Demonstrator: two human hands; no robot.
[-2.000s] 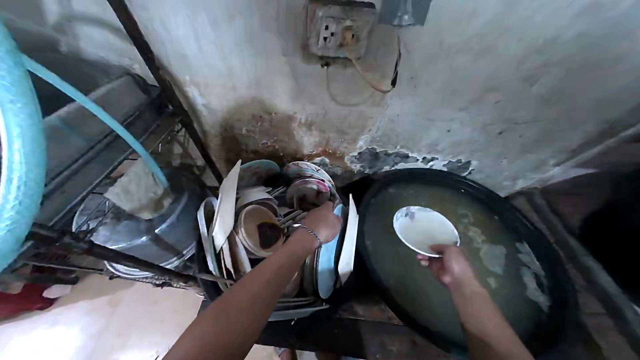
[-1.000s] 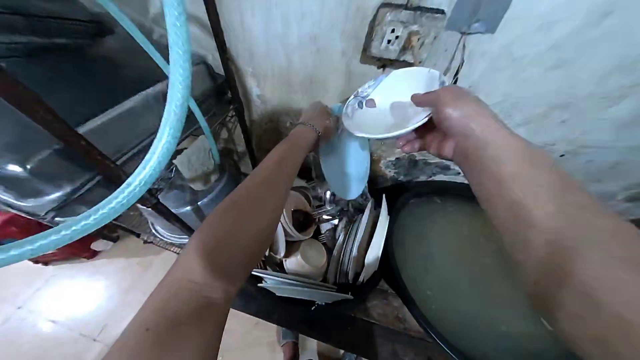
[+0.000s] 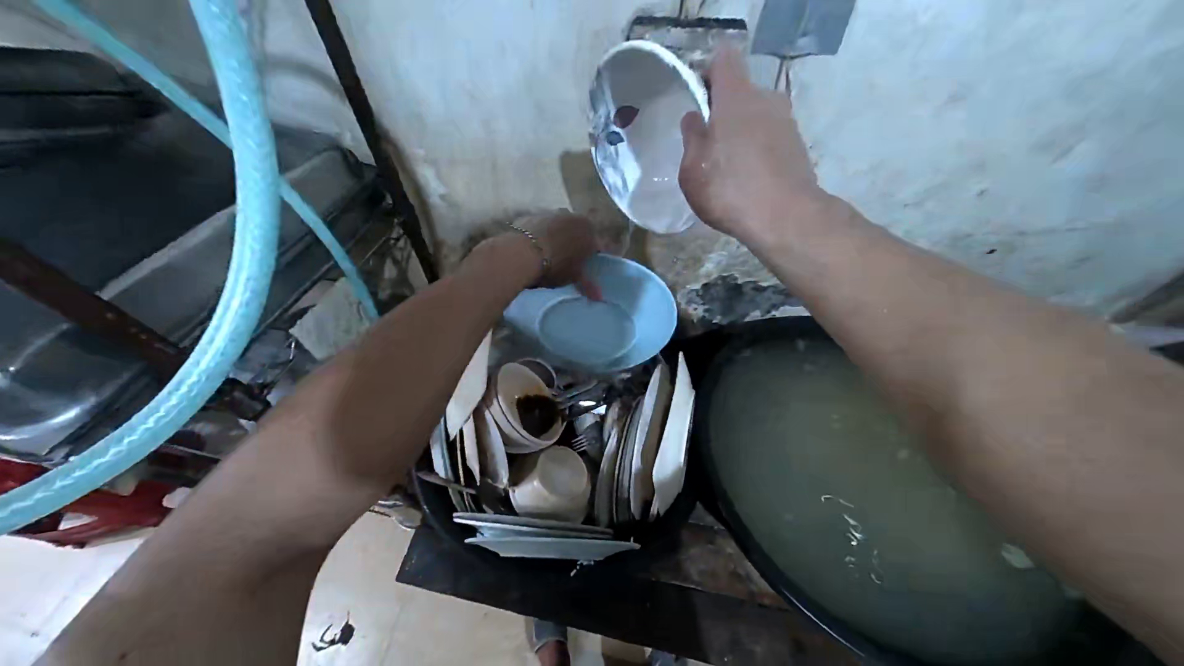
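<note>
My right hand [image 3: 745, 153] grips the rim of a white bowl with a printed pattern [image 3: 647, 139], tilted on its side in front of the wall. Below and to the left, my left hand [image 3: 564, 250], with a bracelet at the wrist, holds a light blue plate [image 3: 592, 324] by its far edge. The blue plate is over the back of a black tub [image 3: 661, 546] packed with dishes. White plates [image 3: 675, 435] stand on edge in it, around cups [image 3: 552, 484], a bowl with dark residue [image 3: 527, 407] and metal cutlery [image 3: 587, 430].
To the right stands a large black basin of cloudy water [image 3: 786, 462]. A light blue hose [image 3: 254, 203] loops across the left, before a metal rack post [image 3: 370, 129] and large metal containers [image 3: 65, 342]. A socket box [image 3: 684, 35] is on the wall. Feet show below the bench.
The white bowl, low over the basin two seconds ago, is now raised before the wall and turned on its side. The blue plate, upright a second ago, now lies flatter. The view has shifted.
</note>
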